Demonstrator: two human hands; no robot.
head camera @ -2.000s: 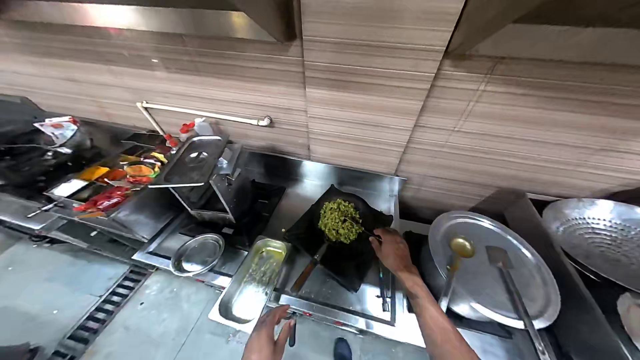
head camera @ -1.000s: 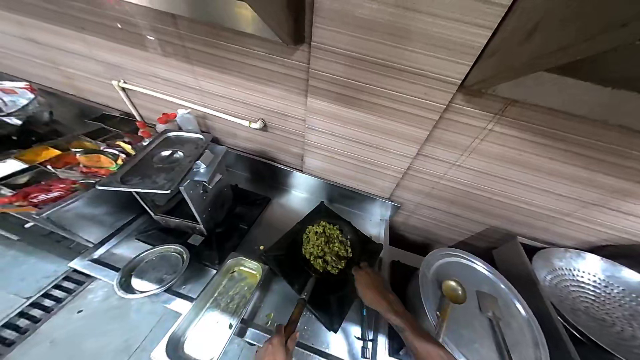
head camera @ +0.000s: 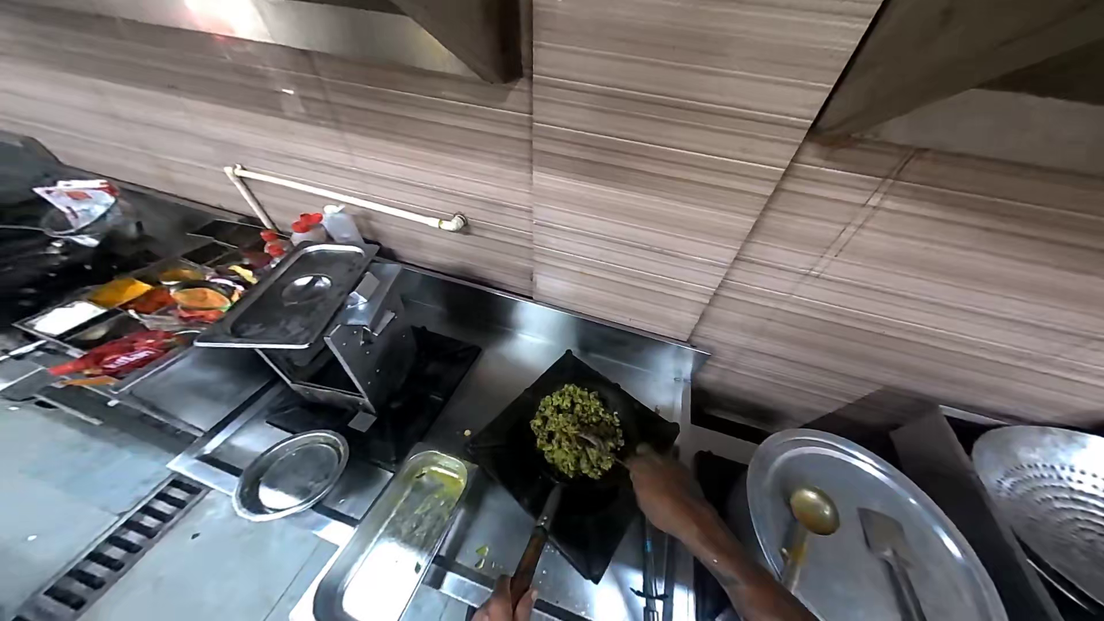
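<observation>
My left hand (head camera: 504,601) grips the brown wooden handle (head camera: 529,556) of a dark pan. Green chopped food (head camera: 576,431) lies in a heap in that pan, over a black square burner grate (head camera: 595,539). At the pan's right edge, my right hand (head camera: 660,483) is closed around a utensil whose end reaches into the food; the utensil is mostly hidden. Left of the burner, a long steel tray (head camera: 392,539) holds oily yellow-green residue.
A round steel plate (head camera: 291,474) lies left of the tray. Behind it stands a steel container with a tilted lid (head camera: 293,297). Spice trays (head camera: 121,291) are farther left. At right, a large round lid (head camera: 862,483) bears a ladle (head camera: 813,511) and a spatula (head camera: 884,535), beside a perforated pan (head camera: 1048,492).
My left hand, off the pan handle two seconds ago, has closed on it. My right hand remains at the pan's right side. The view has shifted.
</observation>
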